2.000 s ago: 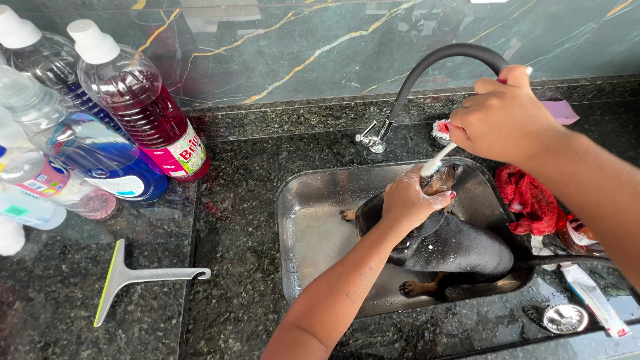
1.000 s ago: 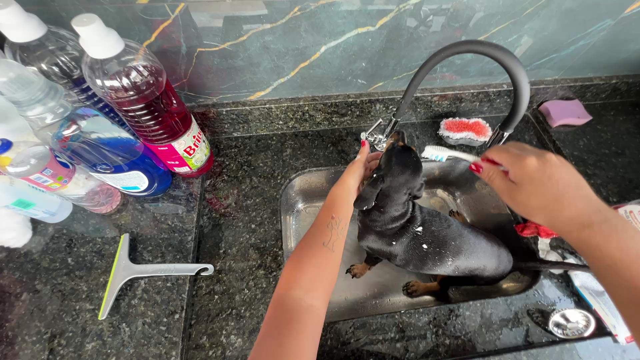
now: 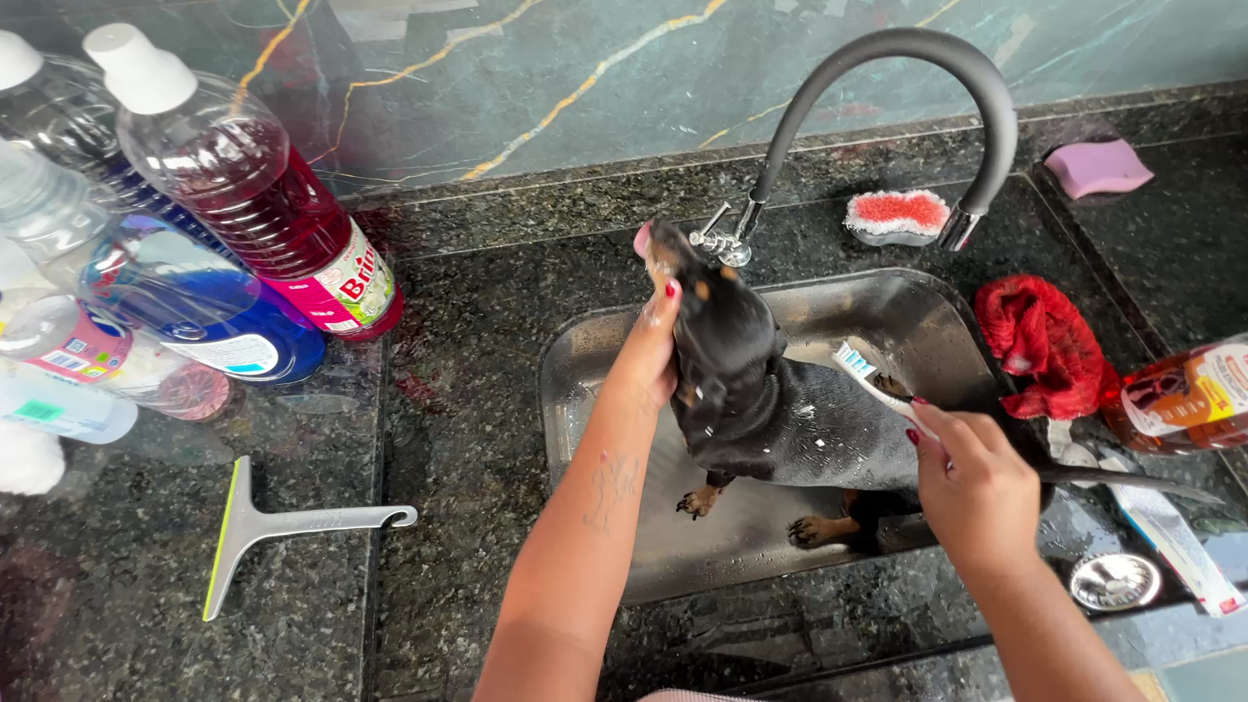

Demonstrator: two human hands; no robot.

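Observation:
A small black-and-tan dog [image 3: 829, 419] sits in a stainless steel sink [image 3: 585, 390], its muzzle raised toward the tap handle and its tongue showing. My left hand [image 3: 658, 341] holds the dog under the jaw and throat, the thumb along the side of its muzzle. In my right hand [image 3: 975, 478] is a white toothbrush [image 3: 882, 392], its bristles up and just above the dog's back, apart from the mouth. White flecks of foam dot the dog's coat. The dog's tail reaches over the right rim of the sink.
Behind the sink stands a black flexible faucet [image 3: 907, 44], with a red-and-white scrubber [image 3: 897, 214] beside it. To the right lie a pink sponge [image 3: 1099, 168], a red cloth [image 3: 1043, 341], an amber bottle [image 3: 1185, 395], a toothpaste tube [image 3: 1170, 536] and a sink strainer [image 3: 1114, 582]. Leftward are several bottles [image 3: 263, 195] and a squeegee [image 3: 292, 524].
My right hand, with the toothbrush, has moved away from the dog's face, down toward its back. The dog's head, bent under my left hand at first, is now raised.

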